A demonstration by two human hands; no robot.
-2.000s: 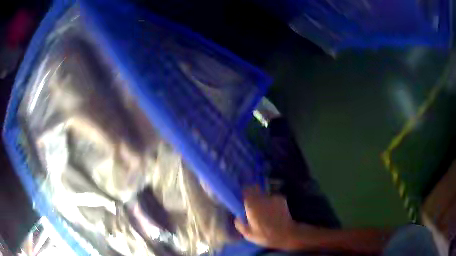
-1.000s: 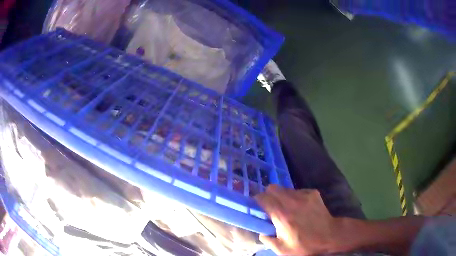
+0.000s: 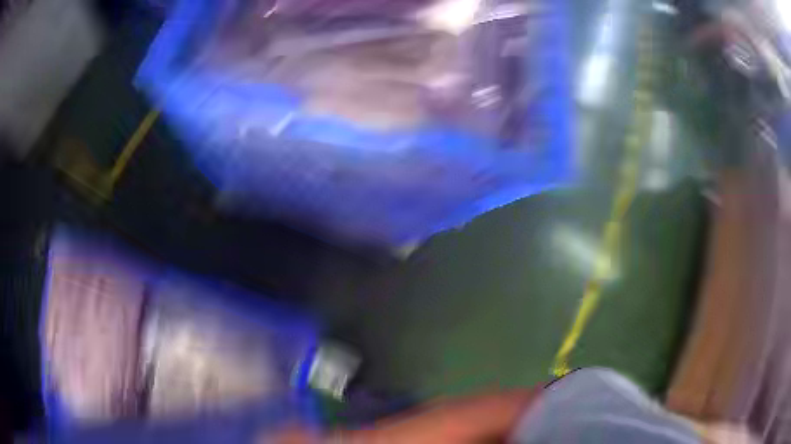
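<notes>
The frame is strongly blurred. A blue plastic crate with bagged pinkish-purple garments stands at the upper middle. A second blue crate at the lower left holds pale pink and whitish bagged garments. My right forearm runs in from the right along the bottom edge. My right hand is a blur cut off by that edge, at the front of the lower-left crate; its grip is hidden. My left hand is not in view.
Yellow marking tape crosses the glossy green floor at the right. Brown cardboard stands at the far right. A small whitish object, maybe a shoe, lies beside the lower-left crate. A pale shape is at the upper left.
The view has swung right. The tilted crate that my right hand gripped has left the view. The upper crate now shows large at the middle, and my right hand has dropped to the bottom edge.
</notes>
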